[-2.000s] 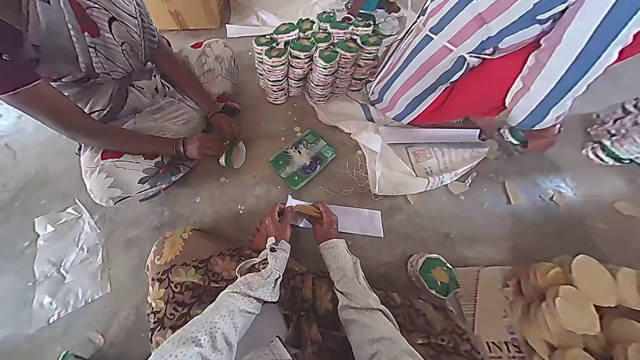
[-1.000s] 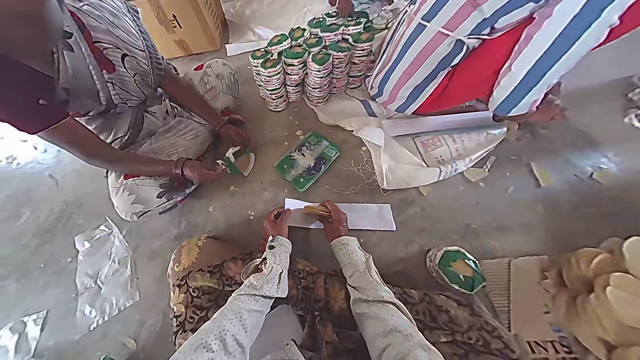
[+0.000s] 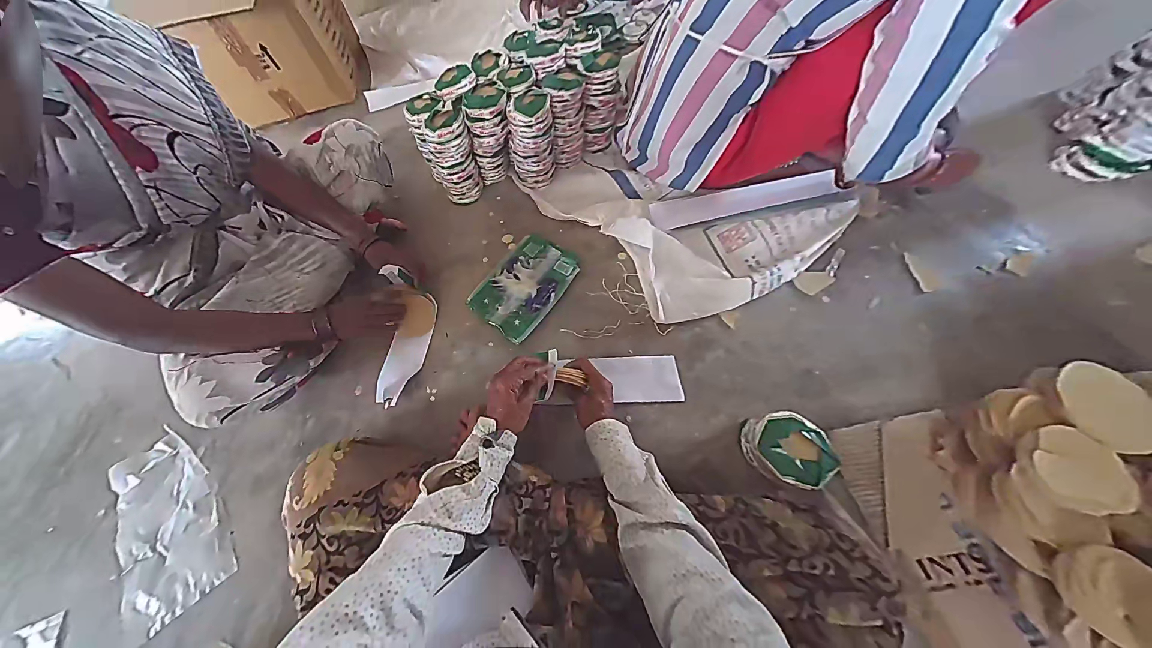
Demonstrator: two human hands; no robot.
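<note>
In the head view my right hand [image 3: 593, 394] grips a small stack of thin tan discs [image 3: 571, 376], held on edge over a white paper strip [image 3: 637, 379] on the floor. My left hand [image 3: 515, 392] pinches the strip's left end, which is raised against the discs and shows a bit of green. Beyond my hands lies a flat green printed packet [image 3: 524, 288]. To my right stands a round wrapped bundle [image 3: 792, 450] with a green top and a tan centre.
At the left a co-worker's hand [image 3: 364, 315] presses a tan disc on another strip. Wrapped bundles [image 3: 531, 121] stand in piles ahead, beside a white sack [image 3: 693, 261] and a person in striped cloth. Loose tan discs [image 3: 1080, 477] lie on cardboard at right; a plastic sheet [image 3: 171, 531] lies at left.
My left hand has lifted the strip's left end up against the discs. The co-worker at the left now has a disc and a white strip laid out by the hands.
</note>
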